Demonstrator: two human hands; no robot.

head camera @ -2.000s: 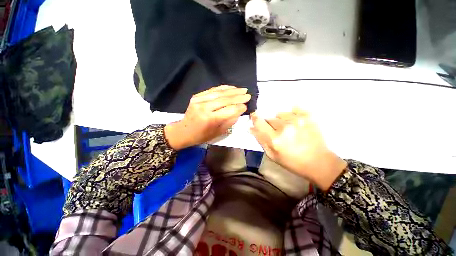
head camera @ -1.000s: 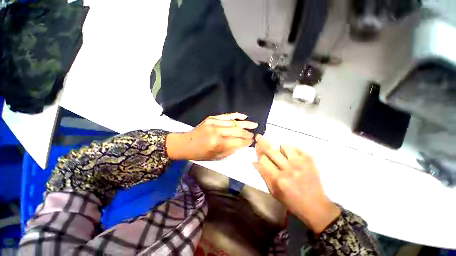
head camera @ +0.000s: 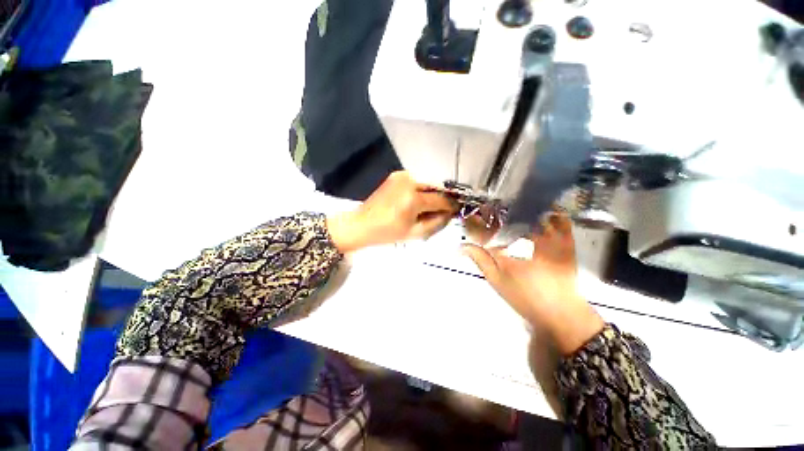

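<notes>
The black panel (head camera: 344, 132), with camouflage showing at its left edge, lies on the white table left of and partly under the machine head. My left hand (head camera: 397, 211) pinches its near edge beside the needle area (head camera: 476, 210). My right hand (head camera: 533, 273) is just right of the needle area, thumb and fingers spread around it; its fingertips are partly behind the machine parts, so whether they hold fabric cannot be told. The sewing machine (head camera: 688, 106) is large and white-grey, its front part blurred.
A pile of camouflage pieces (head camera: 66, 158) lies at the table's left. A black rectangle (head camera: 648, 277) lies right of the needle, partly under the machine. A thin dark line (head camera: 670, 317) runs across the table. Small metal snips (head camera: 758, 326) are at the right. Blue bins stand at left.
The view has shifted and the machine head fills more of the upper right. The panel edge and both hands have moved up to the needle area. My right hand has opened wider, away from the left fingertips.
</notes>
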